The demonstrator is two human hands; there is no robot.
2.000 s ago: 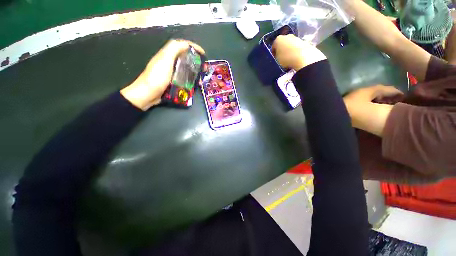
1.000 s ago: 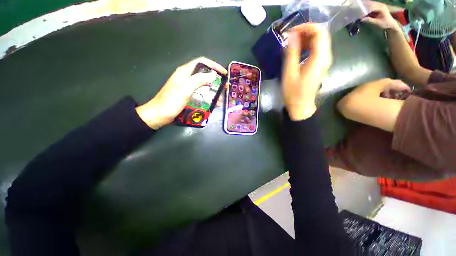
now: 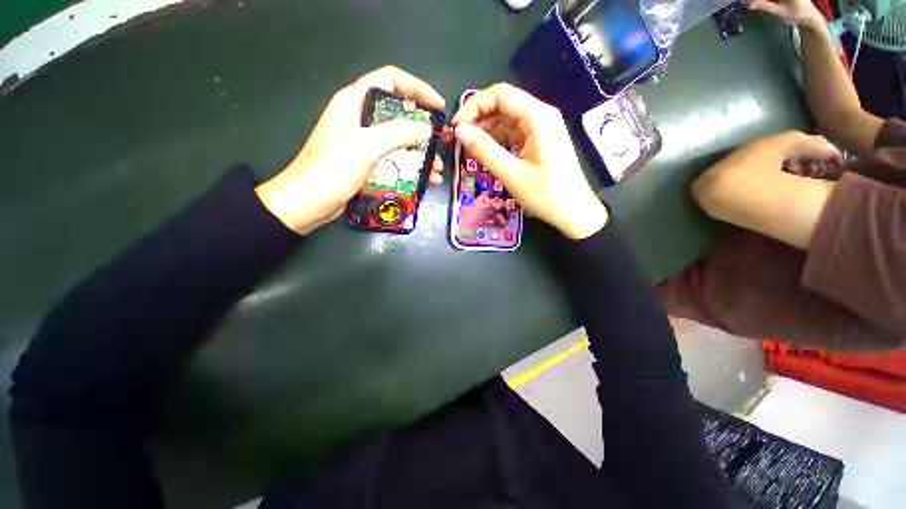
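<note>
My left hand (image 3: 343, 149) holds the half-assembled handheld unit (image 3: 397, 174), its thumb lying over the green circuit board. The unit's red end with the gold ring points toward me. My right hand (image 3: 527, 154) is at the unit's upper right edge, thumb and index finger pinched together. Something tiny and dark reddish shows between its fingertips and the unit; its shape is too small to tell. The smartphone (image 3: 487, 214) lies lit on the table, partly under my right hand.
The dark-blue parts bin (image 3: 556, 65) stands at the upper right, with a clear plastic case (image 3: 621, 134) beside it and a plastic bag (image 3: 664, 25) behind. A co-worker's forearm (image 3: 760, 189) rests at the table's right. A white belt edge strip (image 3: 75, 35) runs upper left.
My right hand has moved left from beside the bin to the unit's edge, its fingers now pinched there. My left hand still holds the unit, slightly higher in view. The clear case is uncovered.
</note>
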